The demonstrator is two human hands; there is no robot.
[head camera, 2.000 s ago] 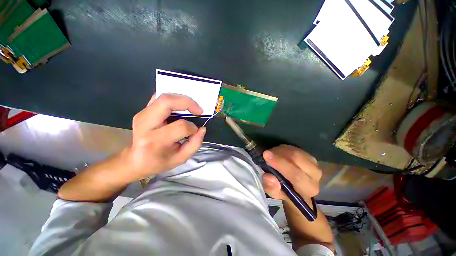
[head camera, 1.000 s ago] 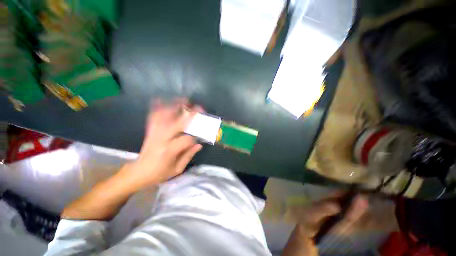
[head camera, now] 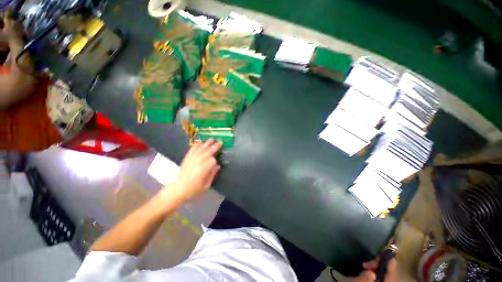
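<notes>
My left hand (head camera: 199, 168) rests its fingertips at the front edge of a pile of green boards with orange tabs (head camera: 212, 110). Its fingers are over the nearest board (head camera: 219, 135); whether it grips the board cannot be told. My right hand (head camera: 380, 269) is at the bottom right, partly cut off by the picture's edge, around the black handle of the soldering iron (head camera: 385, 259). The iron's tip cannot be made out. White panels (head camera: 396, 148) lie in overlapping rows at the right, some with orange tabs.
More green boards (head camera: 159, 88) lie to the left. A white stack (head camera: 296, 54) and a green stack (head camera: 331, 62) lie at the back. A red-banded can (head camera: 435, 264) and black fan grille (head camera: 472, 212) are at the right. Another person's arm (head camera: 14, 82) is far left.
The view has swung left and shows more bench. My left hand has moved from the middle of the bench to the green pile. The single panel with its board no longer lies in the middle.
</notes>
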